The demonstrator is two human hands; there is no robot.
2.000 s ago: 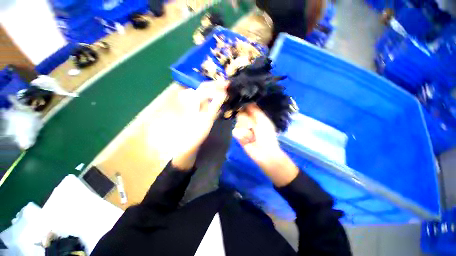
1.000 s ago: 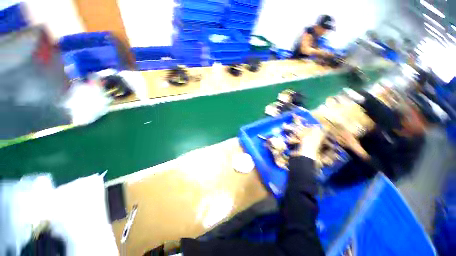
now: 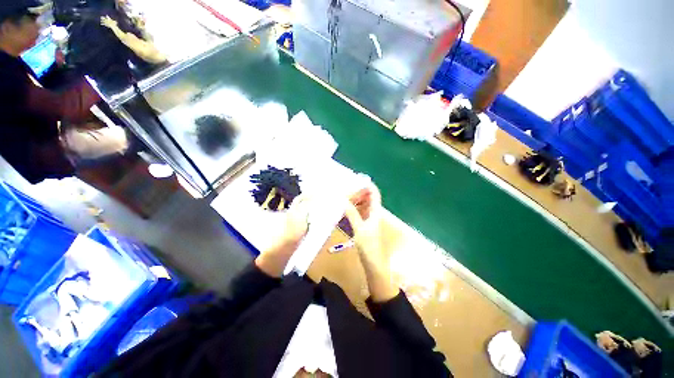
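A white sheet (image 3: pixel 321 227) is held between my two hands above the bench, its long edge slanting down towards me. My left hand (image 3: pixel 290 232) grips its left side. My right hand (image 3: pixel 362 220) is closed at its right side; the bright glare blurs the fingers. A black jagged figure part (image 3: pixel 275 187) with beige pieces sticking out lies on white liner sheets (image 3: pixel 240 201) just beyond my left hand. A small white pen or slim tool (image 3: pixel 341 246) lies on the bench between my forearms.
A green conveyor (image 3: pixel 473 214) runs behind the bench, with a grey metal box (image 3: pixel 369 52) across it. The shallow blue tray (image 3: pixel 573 354) and a white round pad (image 3: pixel 505 352) are at lower right. A blue crate with pale parts (image 3: pixel 111 295) stands at left. A person (image 3: pixel 44 103) sits upper left.
The view has swung left, away from the large blue crate and towards the liner sheets. The hand seen in the shallow tray has left it. Both hands now hold a white sheet.
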